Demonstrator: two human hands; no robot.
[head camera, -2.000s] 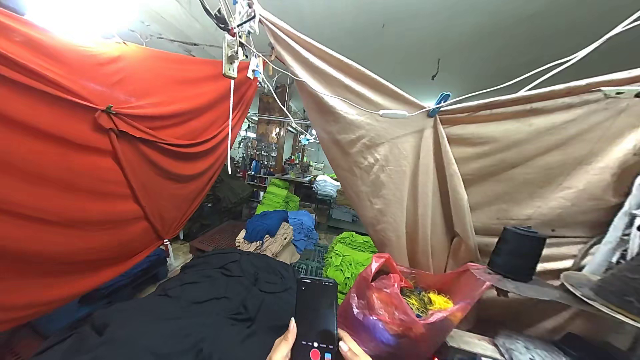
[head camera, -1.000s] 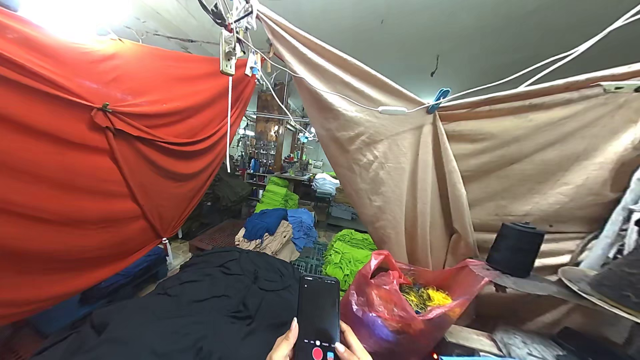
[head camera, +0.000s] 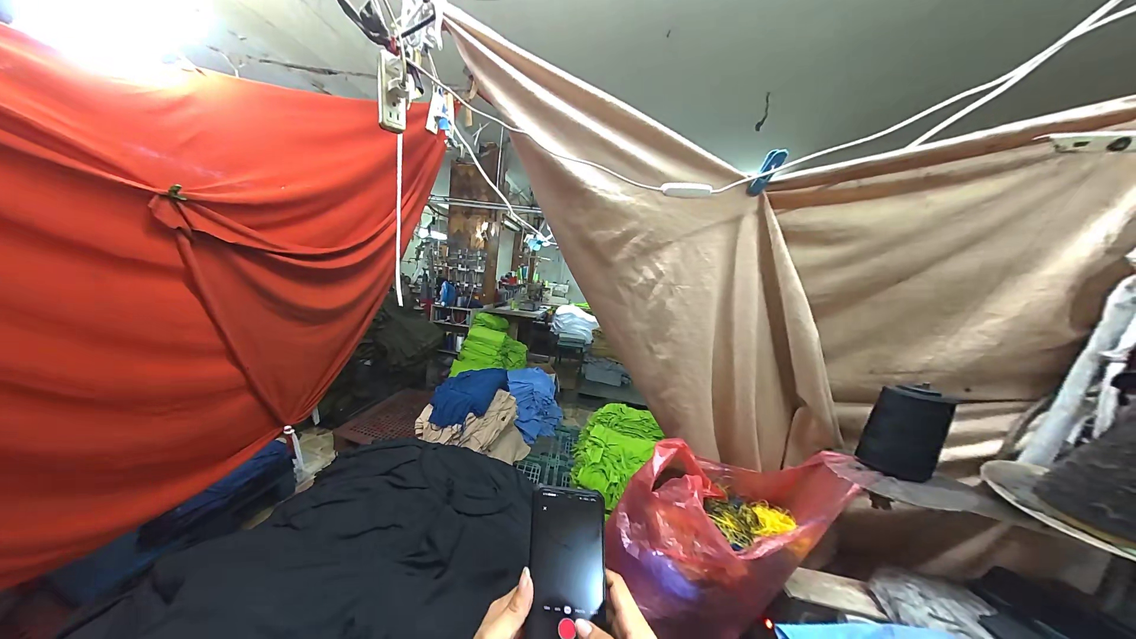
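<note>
A black smartphone (head camera: 568, 550) stands upright at the bottom middle, its screen facing me with a red round button low on it. My left hand (head camera: 508, 609) grips its left edge. On the other side my right hand (head camera: 621, 612) holds the right edge, the thumb at the lower part of the screen by the red button. Left of the phone lies a heap of black fabric (head camera: 382, 532). Close on its right stands a red translucent plastic bag (head camera: 674, 541) with yellow and dark thread scraps (head camera: 750, 522) in it. Both wrists are out of view.
An orange-red cloth (head camera: 222, 266) hangs at left, a beige cloth (head camera: 674, 284) at right, held by a blue clothespin (head camera: 768, 171). Behind are lime green fabric piles (head camera: 617, 448) and blue garments (head camera: 470, 395). A black thread cone (head camera: 905, 432) stands at right. White cables cross above.
</note>
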